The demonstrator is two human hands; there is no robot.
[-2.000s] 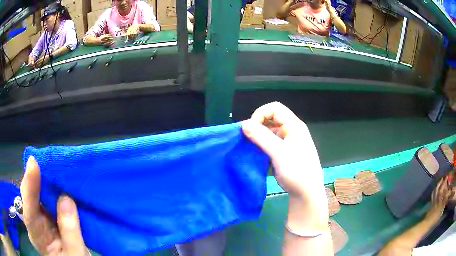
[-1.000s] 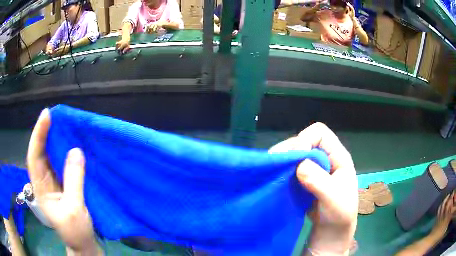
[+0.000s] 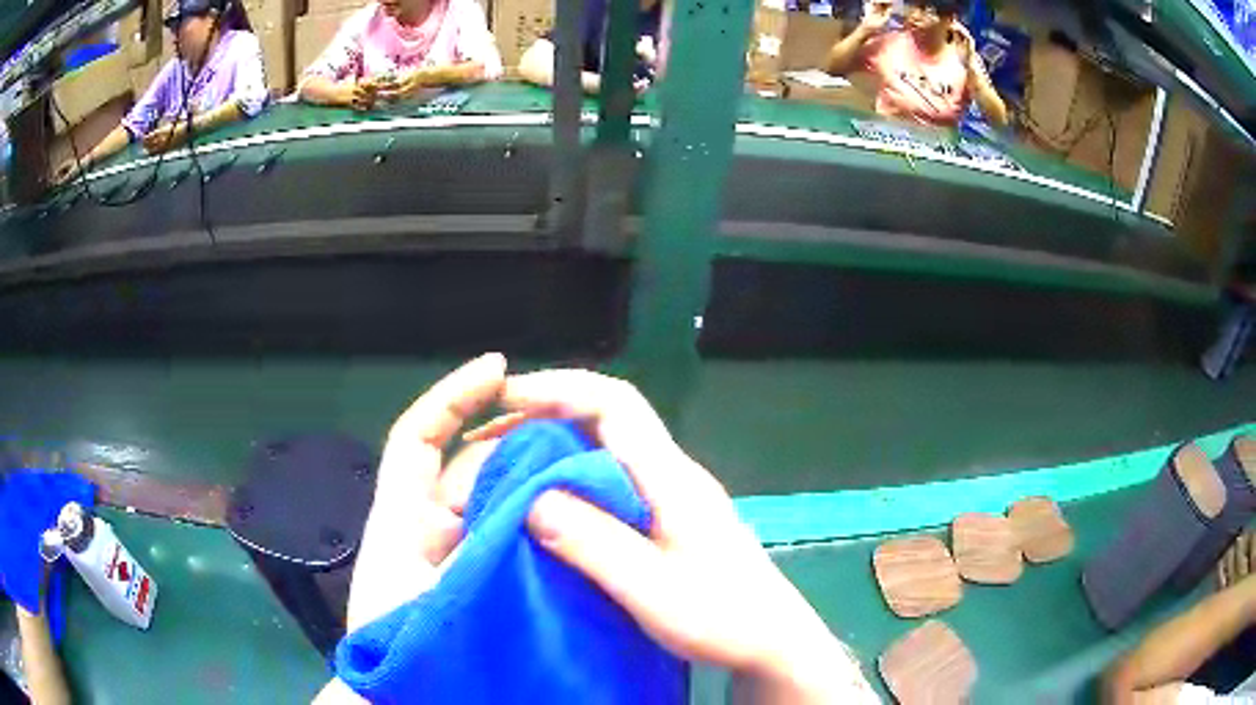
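Note:
A bright blue cloth (image 3: 510, 592) is bunched between my two hands at the lower middle. My right hand (image 3: 647, 537) grips it, with the thumb on top and the fingers behind. My left hand (image 3: 420, 510) is against the cloth's left side, its fingers curved up and partly hidden behind the cloth. A dark speaker (image 3: 306, 499) stands black end up just left of my left hand. Small dark dots show near the corners of its top, and its lower part is partly hidden.
A white bottle (image 3: 110, 565) and another blue cloth (image 3: 39, 521) are at the left, with a person's hand. Several wood-grain plates (image 3: 986, 547) lie at right. Speakers with wood-grain tops (image 3: 1154, 530) stand beside another person's arm. A green upright (image 3: 675, 207) rises ahead; people sit beyond.
The cloth was spread wide between my hands and is now bunched. My hands have come together at the middle. The dark speaker and the white bottle are now uncovered.

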